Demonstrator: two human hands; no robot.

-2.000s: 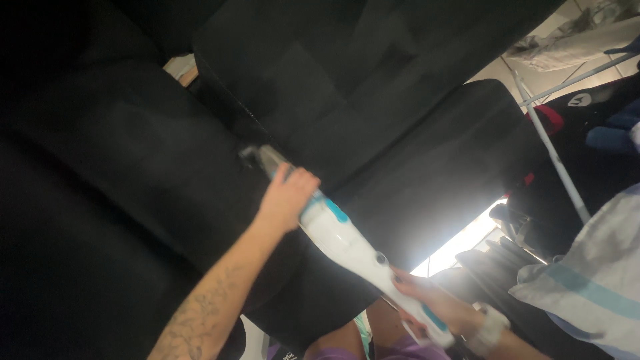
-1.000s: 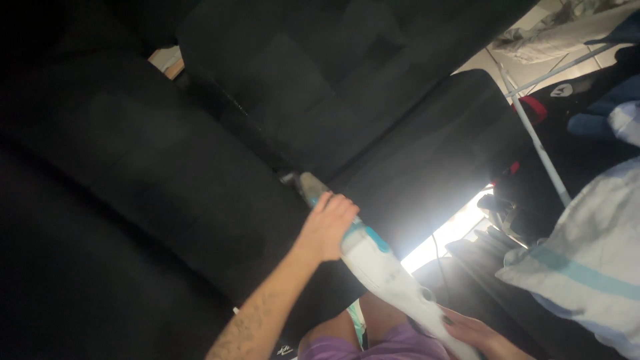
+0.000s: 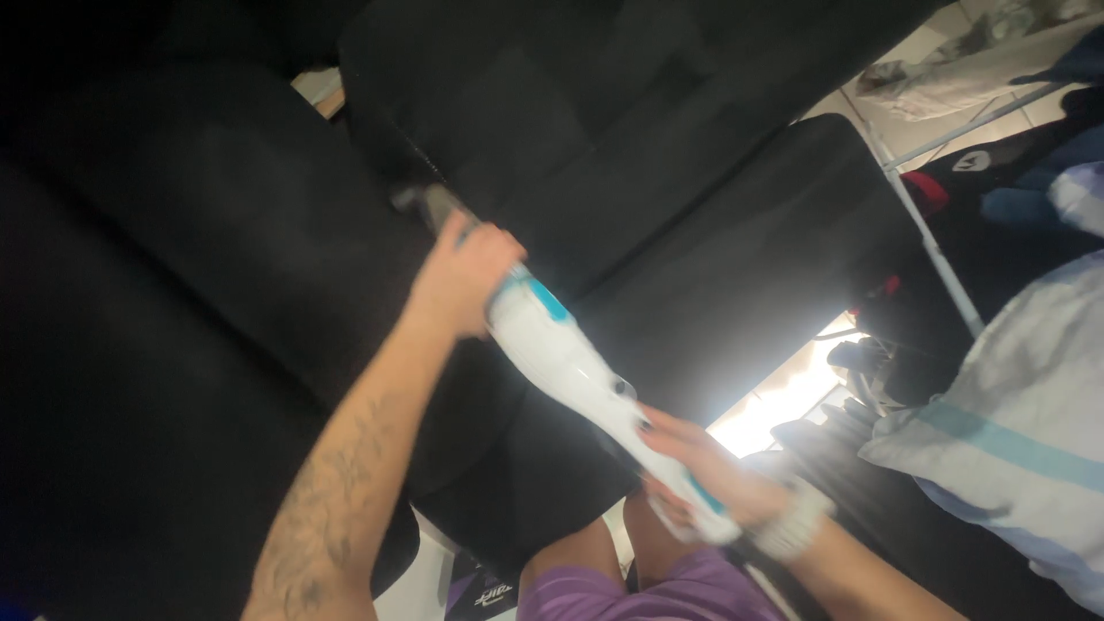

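Note:
A white and teal handheld vacuum cleaner (image 3: pixel 565 349) runs diagonally across the middle of the view. My left hand (image 3: pixel 470 276) grips its front end, just behind the grey nozzle (image 3: pixel 440 207). My right hand (image 3: pixel 699 466), with a pale band on the wrist, is closed around its rear handle. The blurred nozzle tip is over or against the black upholstery of a sofa or seat (image 3: pixel 285 233), near a seam between cushions; whether it touches cannot be told.
A white metal rack (image 3: pixel 927 237) with hanging laundry stands at the right. White fabric with a teal stripe (image 3: pixel 1000 431) hangs at the lower right. A bright light (image 3: pixel 776 405) shines on the floor beyond the seat's edge. My knees are at the bottom edge.
Between the one-second-old frame and now, the vacuum and both my hands have moved up and left in the view. Both hands have stayed on the vacuum throughout.

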